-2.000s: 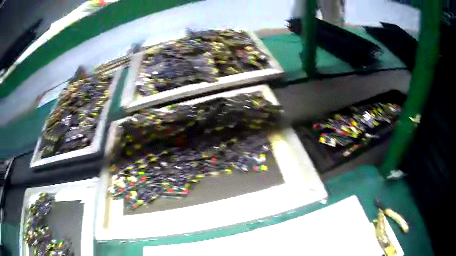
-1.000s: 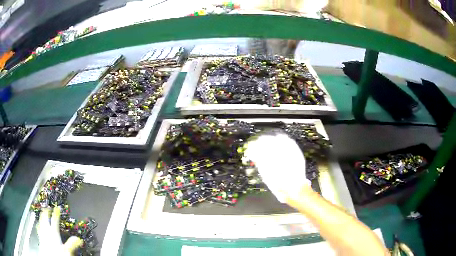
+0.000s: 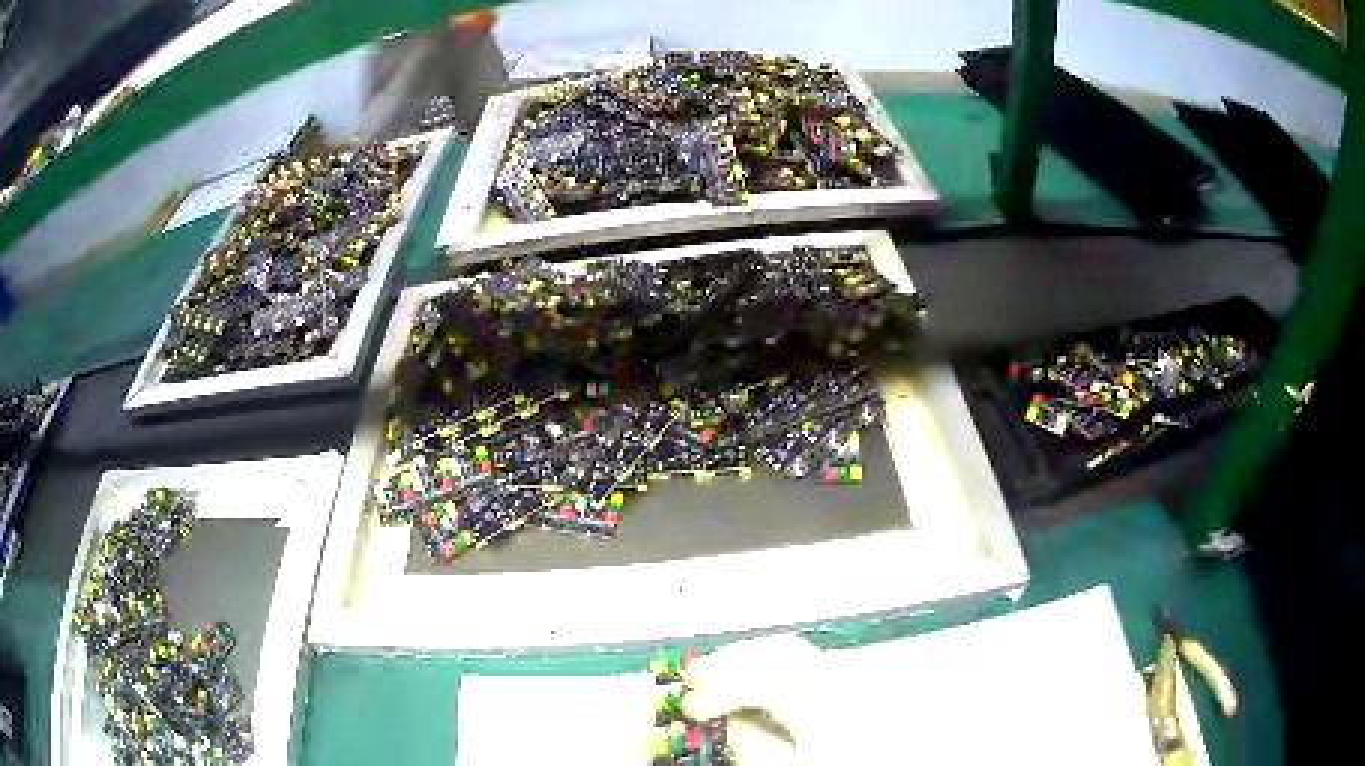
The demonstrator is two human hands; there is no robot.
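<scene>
My right hand [image 3: 761, 688], in a pale covering washed out against the white work sheet [image 3: 958, 681], is at the bottom centre. Its fingers are on a circuit board strip [image 3: 689, 736] with red, green and yellow components, cut off by the lower edge. The strip's hidden part lies under the fingers. My left hand is not in view. The white-framed tray [image 3: 674, 591] just beyond the sheet holds heaped board strips [image 3: 599, 449], with a dark shadow band across the heap.
The near left tray [image 3: 307, 546] holds fewer strips. Two more heaped trays stand at far left [image 3: 270, 386] and far centre [image 3: 689, 222]. A black tray [image 3: 1048, 472] with boards is at right, by a green post [image 3: 1302, 374]. Side cutters [image 3: 1165, 703] lie at the sheet's right edge.
My right hand has moved from the centre tray back to the white sheet and is now on a board strip. My left hand has left the near left tray and the picture. The view has shifted.
</scene>
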